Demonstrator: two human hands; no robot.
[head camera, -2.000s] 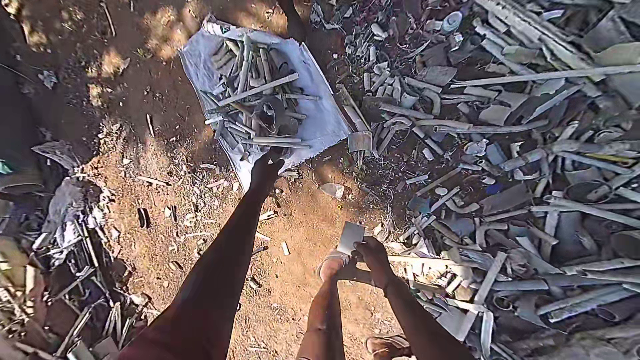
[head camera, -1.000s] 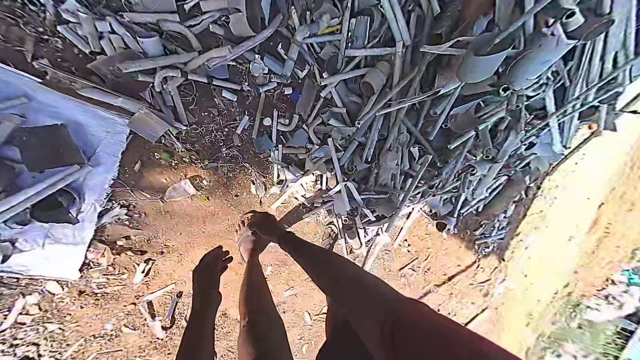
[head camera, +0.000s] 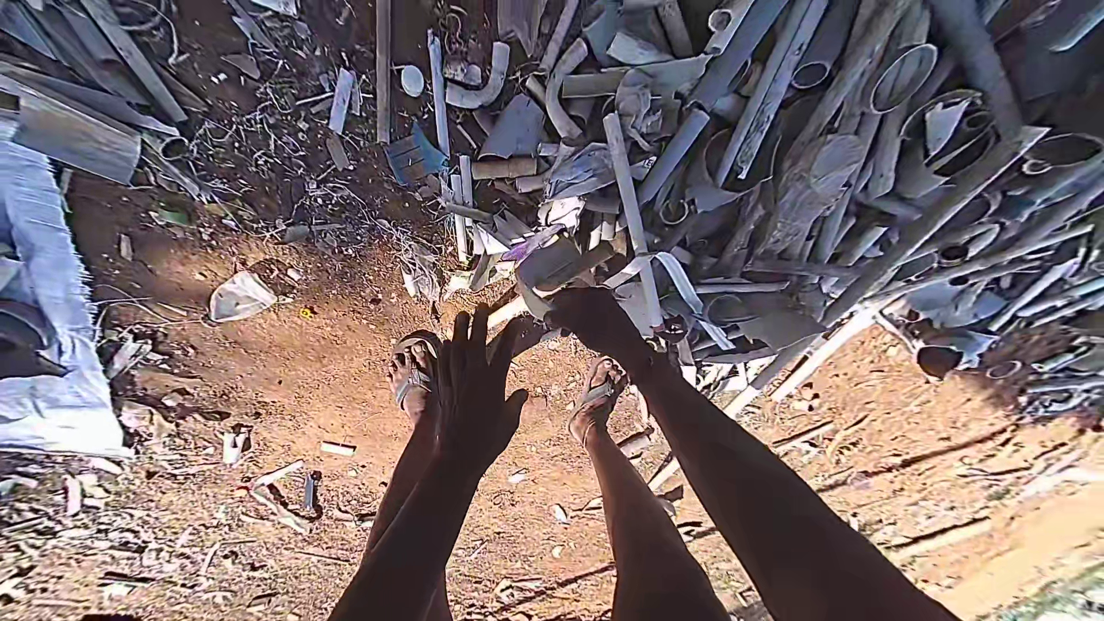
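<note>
My left hand (head camera: 479, 392) is spread over the ground in front of my sandalled feet, its fingers apart and nothing in it. At the near edge of the heap my right hand (head camera: 595, 323) is closed on a grey curved scrap piece (head camera: 548, 269), likely plastic pipe; the fingertips are in dark shadow. Around that hand lie cut pipes, a long pale strip (head camera: 628, 181) and a bent white strip (head camera: 681, 285). A curved pipe elbow (head camera: 487, 82) and a blue broken piece (head camera: 416, 155) rest farther back.
A large heap of scrap pipes (head camera: 776, 172) spans the back and right. At the left lies a white woven sheet (head camera: 65, 345) with scrap on it. A pale flat fragment (head camera: 241, 297) and small shards are scattered on the brown soil. A long board (head camera: 931, 216) slants out of the heap.
The view has swung from the sheet to the heap. My right hand, holding a flat pale piece two seconds ago, has moved out from near my foot to the heap and closed on a grey piece.
</note>
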